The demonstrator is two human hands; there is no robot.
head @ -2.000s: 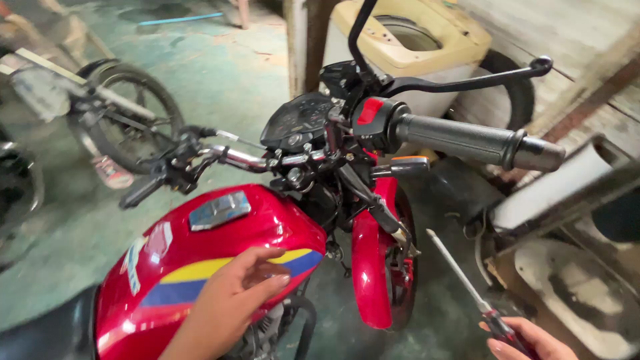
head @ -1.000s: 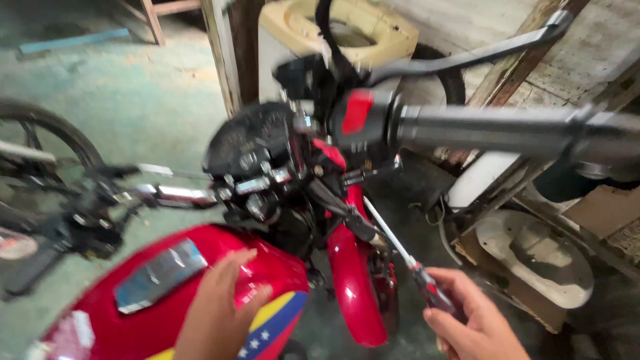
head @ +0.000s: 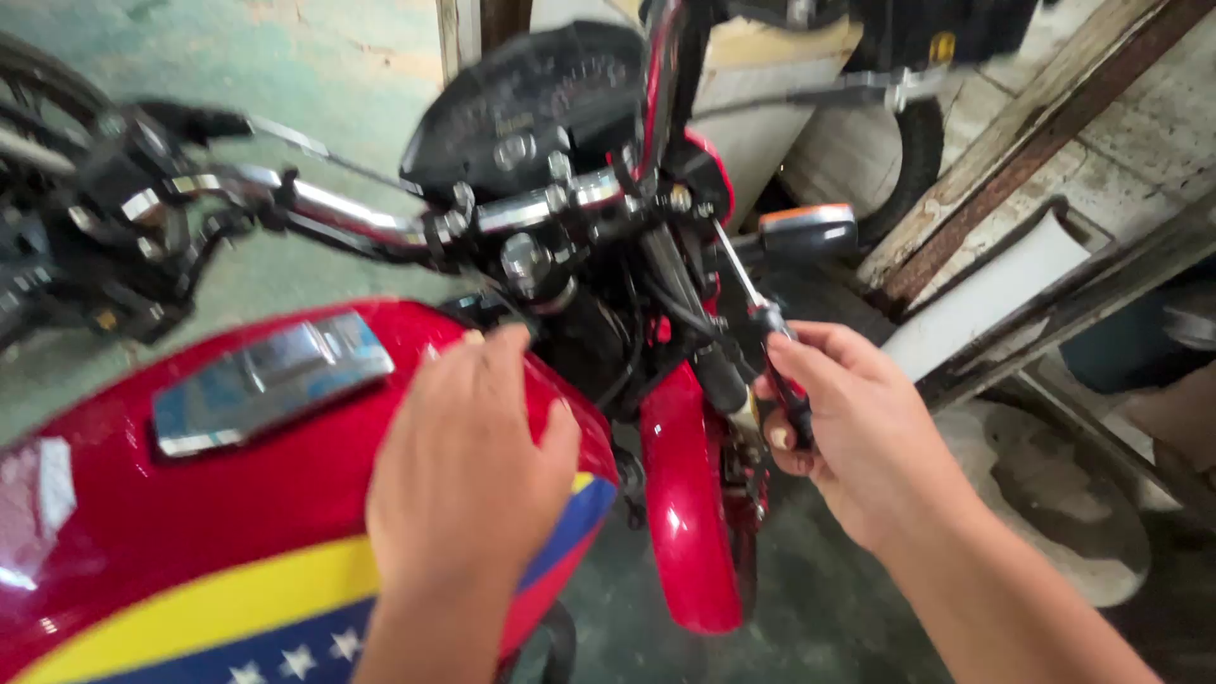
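My right hand [head: 850,427] grips the handle of a screwdriver [head: 739,266]. Its shaft points up and left, with the tip at the side of the headlight housing [head: 711,176], just below the handlebar [head: 527,209]; whether it sits in a screw I cannot tell. My left hand [head: 470,456] is over the front of the motorcycle's red fuel tank [head: 313,484], holding nothing, thumb apart from the fingers. The metal tank cap [head: 275,380] lies left of it. Beyond the handlebar is the instrument cluster [head: 532,104]. Below the screwdriver is the red front fender [head: 689,513].
An orange and black turn signal [head: 807,228] juts out right of the screwdriver. Wooden beams [head: 1026,142] and a white curved panel [head: 988,294] stand at the right. Another wheel [head: 43,85] is at the upper left.
The screwdriver in my right hand has gone from free space beside the front fender up to the headlight area. My left hand remains over the tank. The view has come closer to the handlebar.
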